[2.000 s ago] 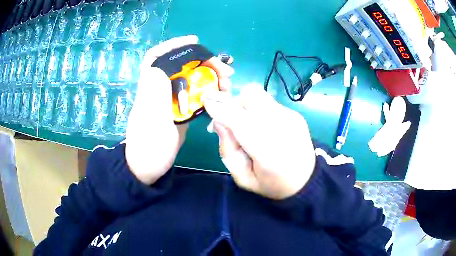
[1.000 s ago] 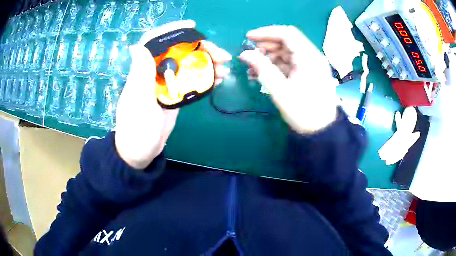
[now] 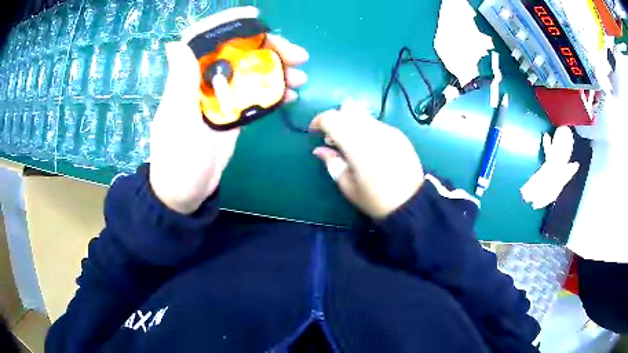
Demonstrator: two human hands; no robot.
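Observation:
My left hand (image 3: 184,131) holds the charging case (image 3: 258,79) open. Its black lid is up and its inside is bright orange. One dark-headed earbud (image 3: 219,81) sits in the left side of the case; no earbud shows on the right side. My right hand (image 3: 375,162) is right of the case, above the mat, with fingers curled. The thin black charging cable (image 3: 295,125) runs from near the case's right edge to its fingertips. Whether the fingers grip the cable or a small item is unclear.
A clear blister tray (image 3: 82,89) lies at left. Coiled cable (image 3: 413,89), white paper (image 3: 460,41), a blue pen (image 3: 492,152) and a crumpled white glove-like piece (image 3: 551,172) lie at right. A meter (image 3: 544,41) with red digits stands upper right, by a red box (image 3: 568,107).
My right hand first moved right, away from the case, holding a small dark item, then came lower and back left. My left hand and case moved up and left. The coiled cable is visible again.

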